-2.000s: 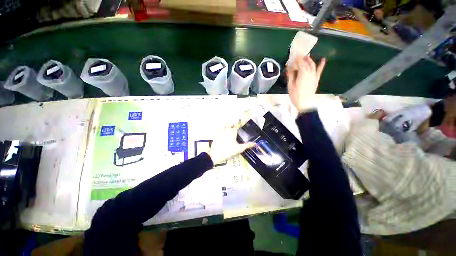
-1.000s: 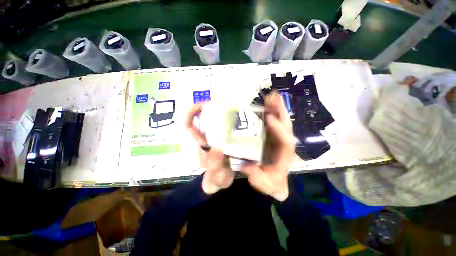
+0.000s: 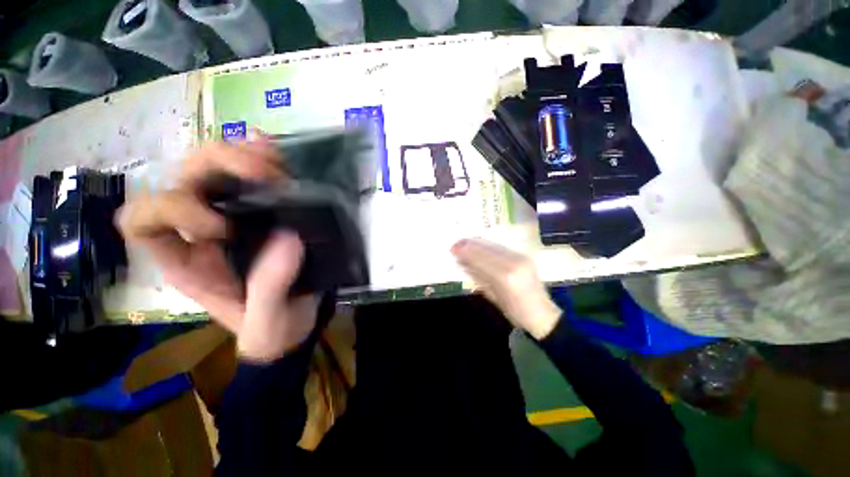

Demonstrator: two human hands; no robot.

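My left hand (image 3: 219, 247) is raised at left of centre, wrapped around a black carton (image 3: 312, 219). The carton is close to the camera and blurred, so its flaps are hard to make out. My right hand (image 3: 503, 279) is apart from the carton, low over the front edge of the bench, holding nothing. A fanned pile of flat black carton blanks (image 3: 562, 205) lies on the bench to the right of it, with a blue product picture on the top blank.
Several wrapped cylinders (image 3: 154, 34) stand along the far side on the green belt. A second black pile (image 3: 76, 244) is at far left. A person's knitted sleeve (image 3: 802, 205) is at right. Brown cartons (image 3: 112, 438) are below the bench.
The pale, blurred carton held between both hands now shows black and is in my left hand, farther left. My right hand has let go. The view has shifted, with the cylinders nearer the top edge.
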